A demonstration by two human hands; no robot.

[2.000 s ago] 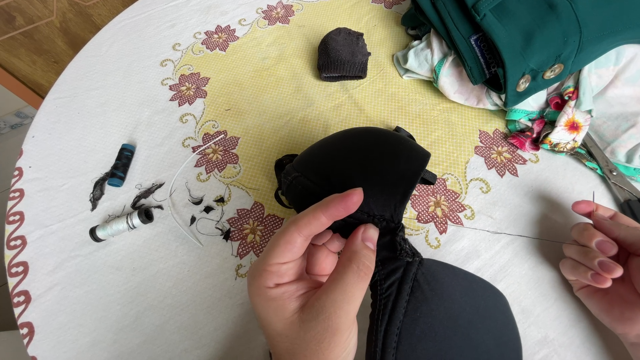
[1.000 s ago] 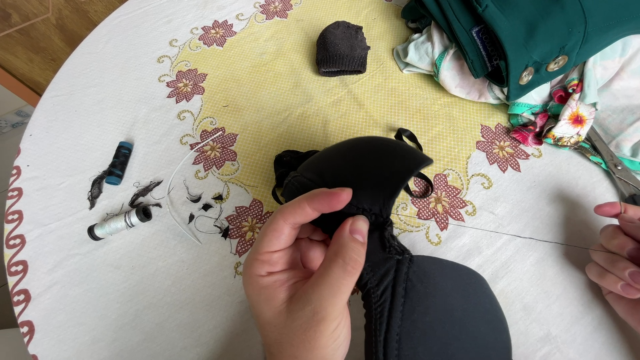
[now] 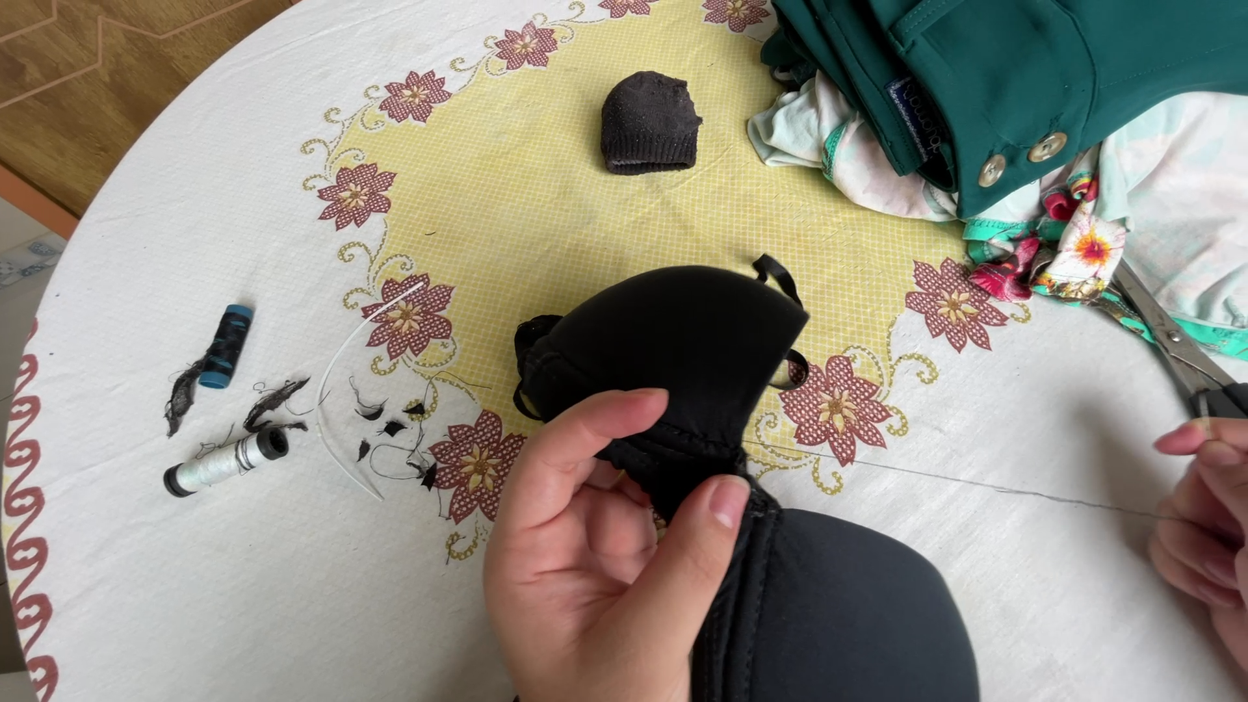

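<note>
My left hand (image 3: 614, 556) grips a black padded bra (image 3: 673, 341) at the middle, between its two cups, with thumb and fingers. A dark thread (image 3: 994, 487) runs from the bra's centre across the cloth to my right hand (image 3: 1204, 517) at the right edge. The fingertips of that hand are pinched together; a needle cannot be made out between them. Thin black straps stick out beside the upper cup. Part of the right hand lies outside the view.
Left on the flowered tablecloth (image 3: 322, 604) lie a dark thread spool (image 3: 226, 346), a white thread spool (image 3: 229, 463), a curved white strip (image 3: 327, 409) and black scraps. Behind are a dark knitted piece (image 3: 650, 122), green garment (image 3: 1053, 78) and floral cloth (image 3: 1092, 244). Scissors (image 3: 1170, 336) lie right.
The bra's upper cup has tilted, and its straps show more than two seconds ago. My right hand has shifted; the needle seen upright at its fingertips two seconds ago no longer shows clearly.
</note>
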